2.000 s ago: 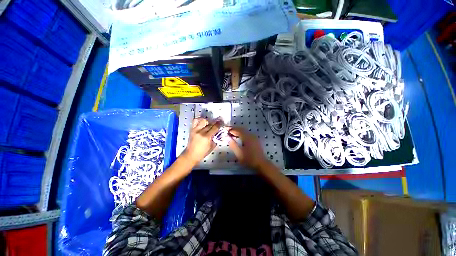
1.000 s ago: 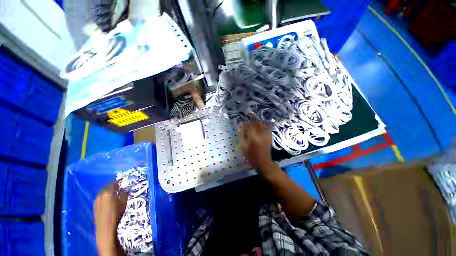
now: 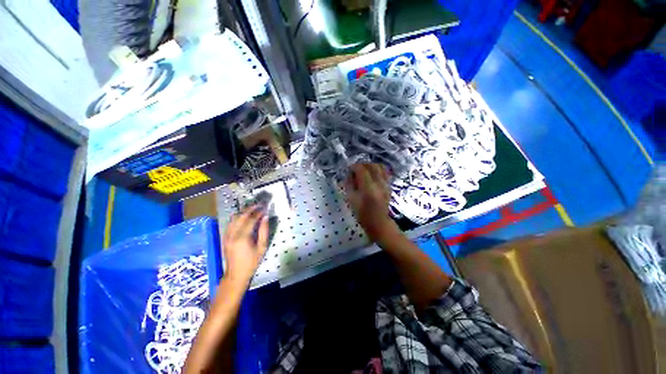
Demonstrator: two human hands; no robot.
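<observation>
The heap of coiled cables (image 3: pixel 445 139) lies on the right, grey where shaded and white where lit. My right hand (image 3: pixel 369 193) is at the heap's left edge, fingers bent against the cables; whether it grips one is hidden. My left hand (image 3: pixel 247 237) is over the left part of the perforated plate (image 3: pixel 321 226), beside the pale block (image 3: pixel 281 199). A small greyish, blurred thing shows at its fingertips; I cannot tell whether it is held.
The blue tote (image 3: pixel 109 292) with a smaller white cable heap (image 3: pixel 175 314) stands at left. A black housing (image 3: pixel 168 164) under a pale cover sheet (image 3: pixel 197 80) stands behind the plate. A brown carton (image 3: pixel 569 292) is at lower right.
My left hand has moved from over the tote up to the plate beside the block. My right hand stays at the heap's edge. The view has shifted slightly.
</observation>
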